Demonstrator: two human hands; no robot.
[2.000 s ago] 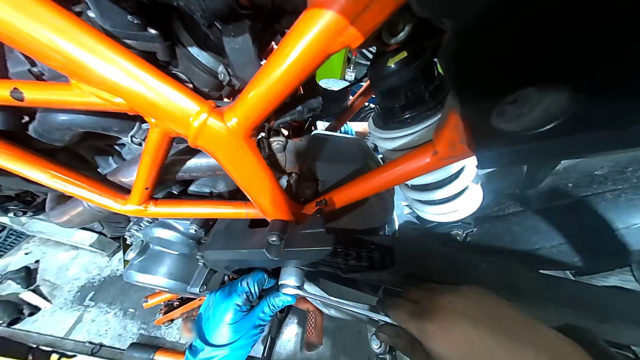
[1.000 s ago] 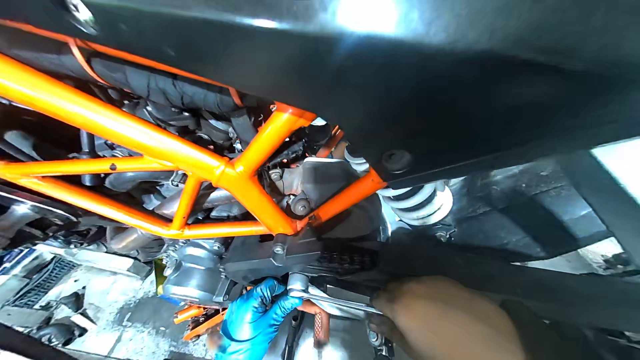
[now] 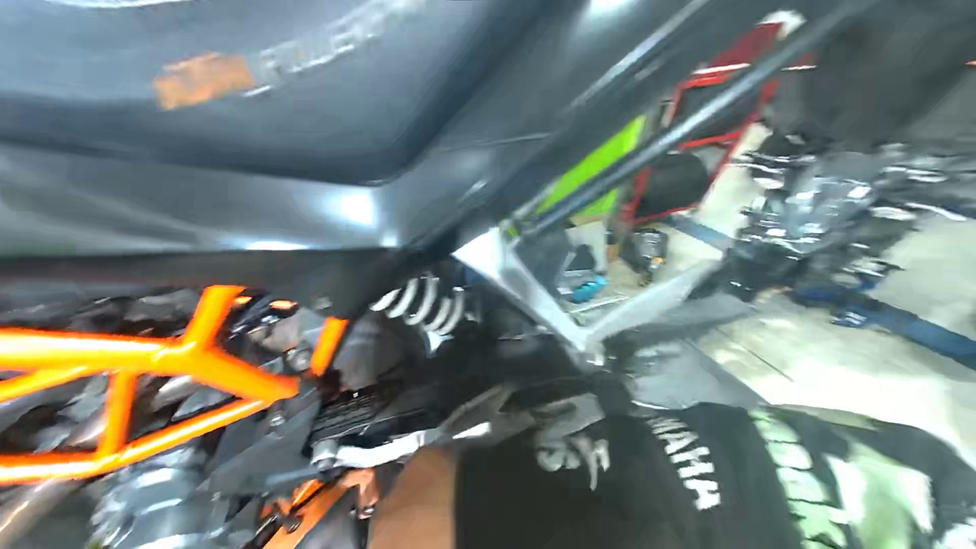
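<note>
At the bottom centre shows the bare skin of my right arm (image 3: 415, 499), running into a black sleeve (image 3: 549, 488); the hand itself cannot be made out. My left hand is out of view. Just beyond the bare skin lies a long silvery metal piece (image 3: 385, 451), its rounded end beside a dark bracket under the motorcycle's orange tubular frame (image 3: 191, 362). Blur hides whether it is a tool. A brown-orange part (image 3: 362, 484) is below it. White shock spring coils (image 3: 427, 305) show behind the frame.
A dark motorcycle body panel (image 3: 305, 198) overhangs the upper left. A grey metal bracket (image 3: 549, 305) juts out at the centre. Farther right are a red-framed stand (image 3: 705, 137), a blurred engine or machine (image 3: 816, 206) and a blue beam (image 3: 900, 320) on the pale floor.
The view has swung strongly to the right. My blue-gloved left hand, earlier at the rounded end of the silvery piece, has gone from sight. More of the dark sleeve shows.
</note>
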